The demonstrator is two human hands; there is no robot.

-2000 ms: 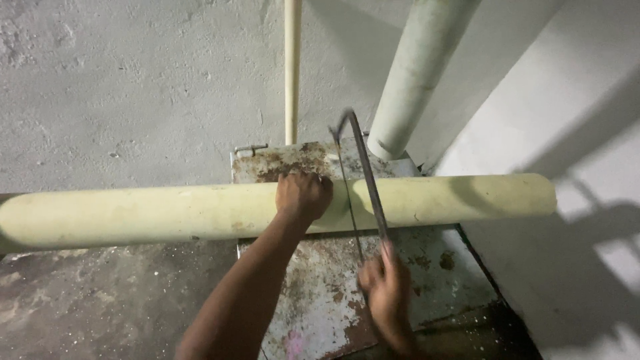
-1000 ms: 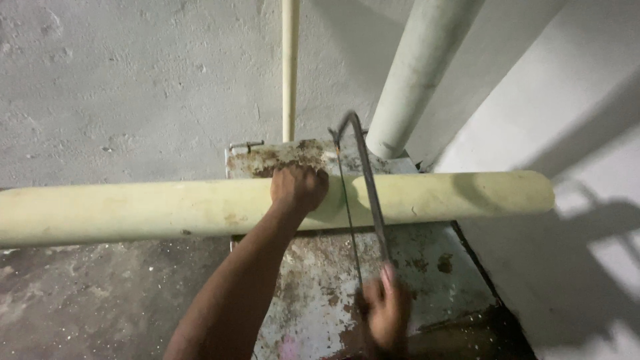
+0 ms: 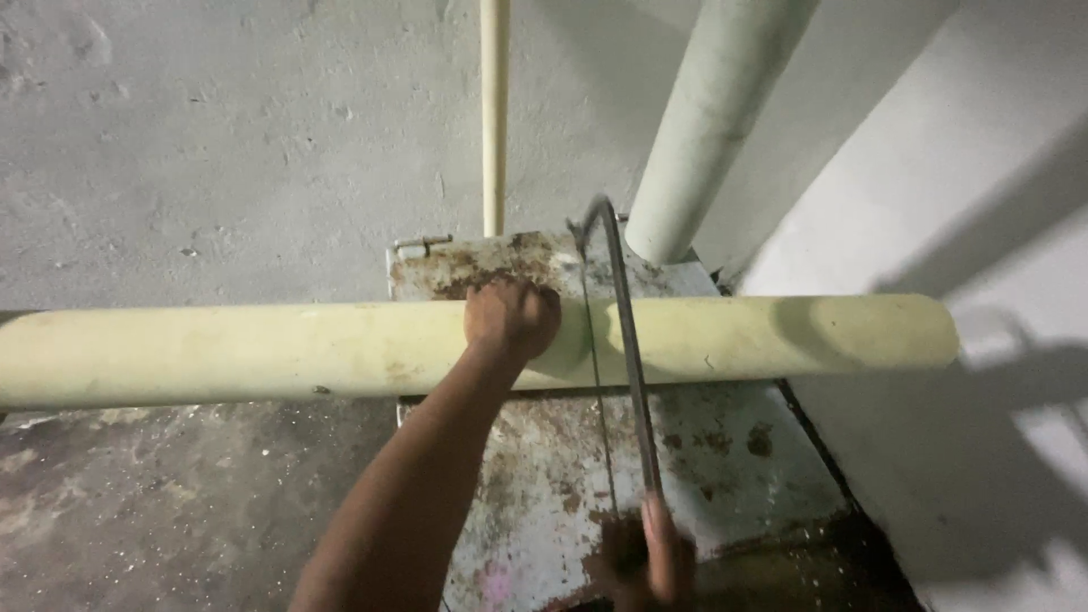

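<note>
A long cream plastic pipe (image 3: 238, 353) lies level across a rust-stained metal surface (image 3: 544, 459). My left hand (image 3: 512, 316) grips the top of the pipe, its fingers curled over the far side. To the right of that hand, the thin blade of a hacksaw (image 3: 625, 314) rests across the pipe, with the frame on the blade's right. My right hand (image 3: 654, 552), blurred, is closed round the hacksaw's handle at the near end. Whether the blade has cut into the pipe cannot be told.
Behind the surface, a thin cream pipe (image 3: 494, 119) and a thick pale pipe (image 3: 722, 127) stand near the rough grey wall (image 3: 255, 153). A small metal bolt or hinge (image 3: 425, 243) is on the surface's far left corner. Speckled grey floor (image 3: 170, 510) shows at left.
My right hand and the hacksaw have shifted slightly along the blade's line. My left hand keeps its hold on the pipe.
</note>
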